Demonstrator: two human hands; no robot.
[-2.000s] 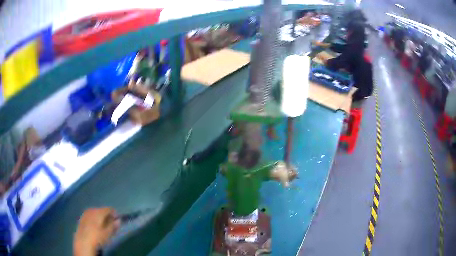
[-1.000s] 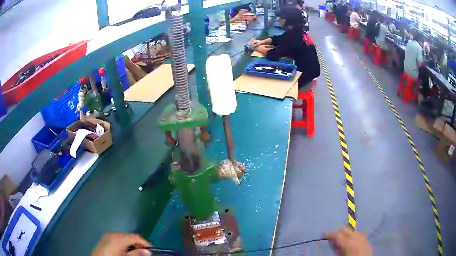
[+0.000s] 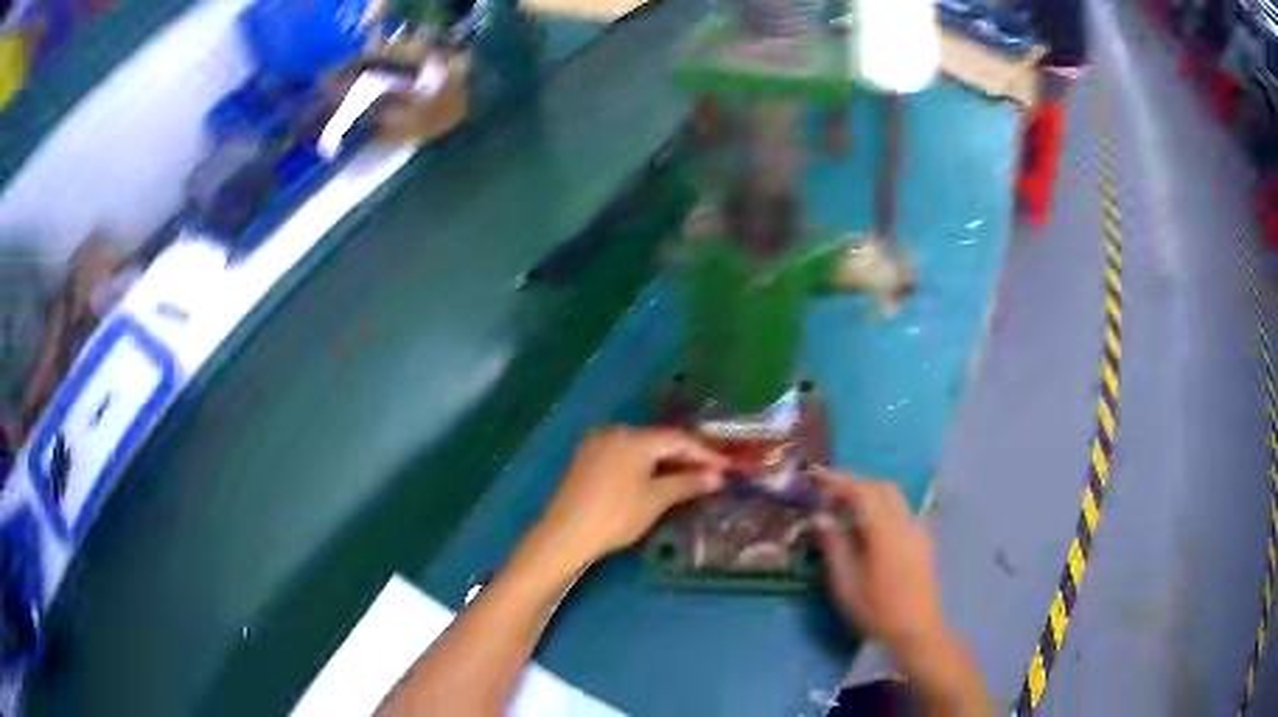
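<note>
The green hand press [image 3: 743, 329] stands on the bench, blurred. Its brown base plate [image 3: 736, 544] lies in front, with the copper-orange and silver fixture [image 3: 757, 446] at its centre. My left hand [image 3: 631, 483] is at the fixture's left side, fingertips pinched together at its front edge. My right hand [image 3: 872, 546] is at its right side, fingers bent toward it. A small dark piece seems to lie between the fingertips, but blur hides its shape and which hand holds it. The white padded lever grip [image 3: 897, 45] is upright, untouched.
White paper [image 3: 386, 651] lies at the bench's near left. The dark green conveyor belt [image 3: 351, 378] runs along the left, with a blue-rimmed tray [image 3: 105, 420] beyond it. The lever joint wrapping [image 3: 876, 273] sticks out right of the press. A red stool [image 3: 1040, 161] stands beyond the bench.
Both hands have come together at the fixture; a second ago they were apart with the black cable stretched between them. The view has tilted down, bringing the base plate and paper into sight.
</note>
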